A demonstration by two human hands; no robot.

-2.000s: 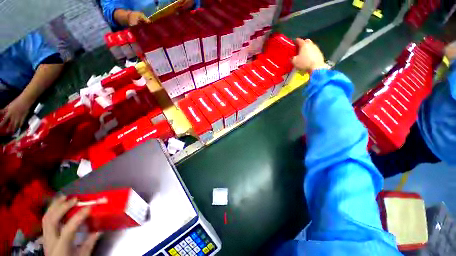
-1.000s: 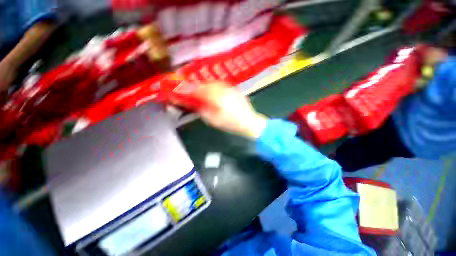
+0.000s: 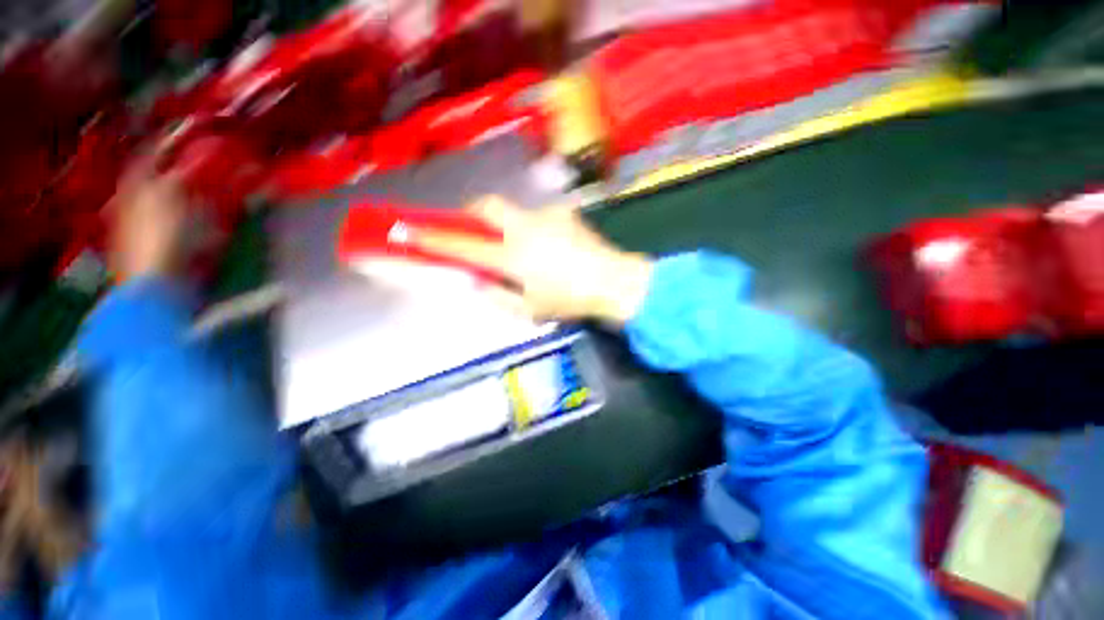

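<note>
The frame is blurred. My right hand (image 3: 557, 257) holds a red product box (image 3: 418, 236) over the plate of the bench scale (image 3: 351, 345); I cannot tell if the box touches the plate. The scale display (image 3: 436, 424) is white and unreadable, with the keypad (image 3: 551, 388) at its right. My left hand (image 3: 151, 224) is at the loose red boxes (image 3: 400, 139) left of the scale; blur hides whether it grips one. Stacked red boxes (image 3: 751, 67) stand beyond the scale to the right.
A yellow board (image 3: 799, 131) edges the stack on the dark green conveyor belt (image 3: 739, 212). Shiny red bundles (image 3: 975, 273) lie at the right belt edge. A red stool with a pale top (image 3: 1002, 533) stands at lower right. A blurred shape, possibly hands, shows at lower left.
My right hand has moved from the boxes beyond the scale to over its plate, holding a red box. My left hand has come into view at the loose boxes. The view has shifted left.
</note>
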